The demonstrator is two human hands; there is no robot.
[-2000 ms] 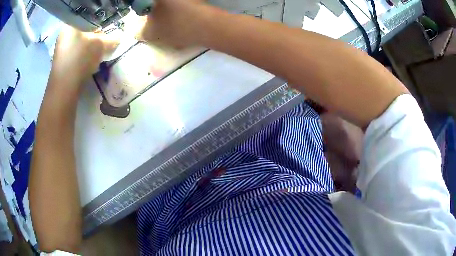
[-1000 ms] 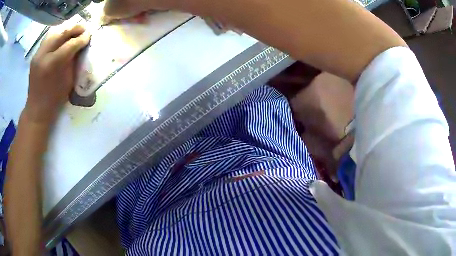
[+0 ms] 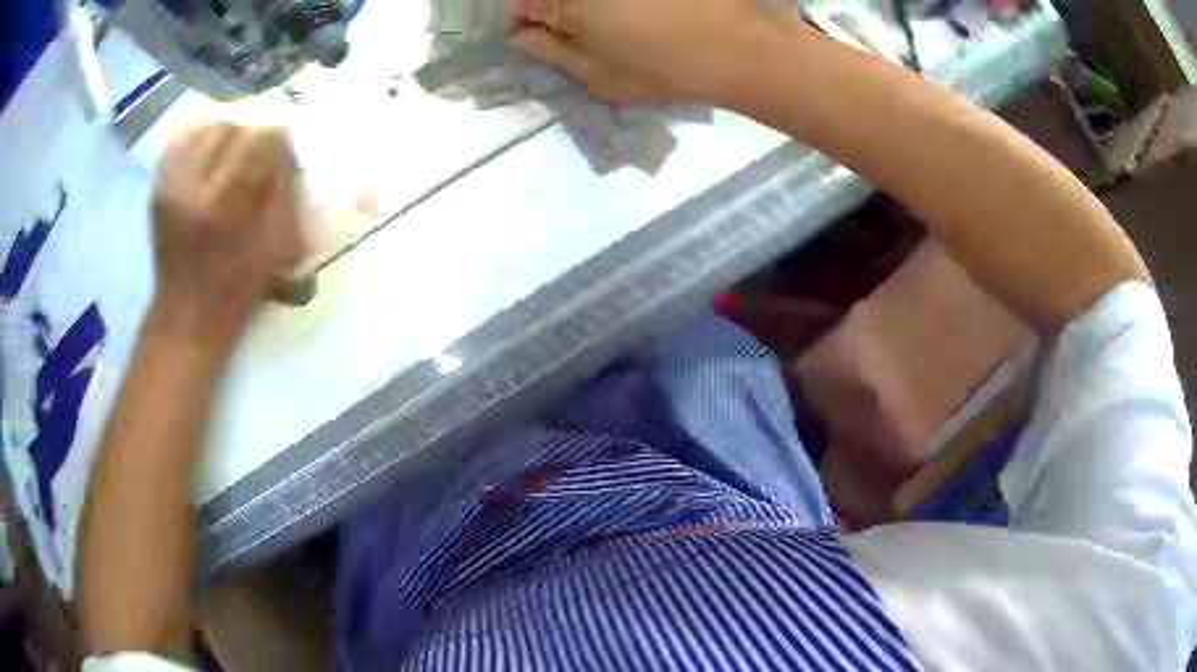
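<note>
My right hand (image 3: 643,46) lies on a pile of grey cut pieces (image 3: 610,142) to the right of the machine, its fingers over them; whether it grips one cannot be told. My left hand (image 3: 230,197) is blurred, with fingers curled, on the white table just below and left of the sewing machine head (image 3: 250,40). Nothing can be made out in it. The needle area is washed out by bright light.
Blue fabric pieces (image 3: 63,381) lie on the left. A grey printed ruler edge (image 3: 446,381) runs along the table front. Cardboard boxes (image 3: 886,355) stand beyond it at the right. The striped apron (image 3: 630,551) is below.
My right hand has moved right from the needle area onto the grey pieces. My left hand is now curled and blurred. The view has shifted, bringing the blue pieces back into sight.
</note>
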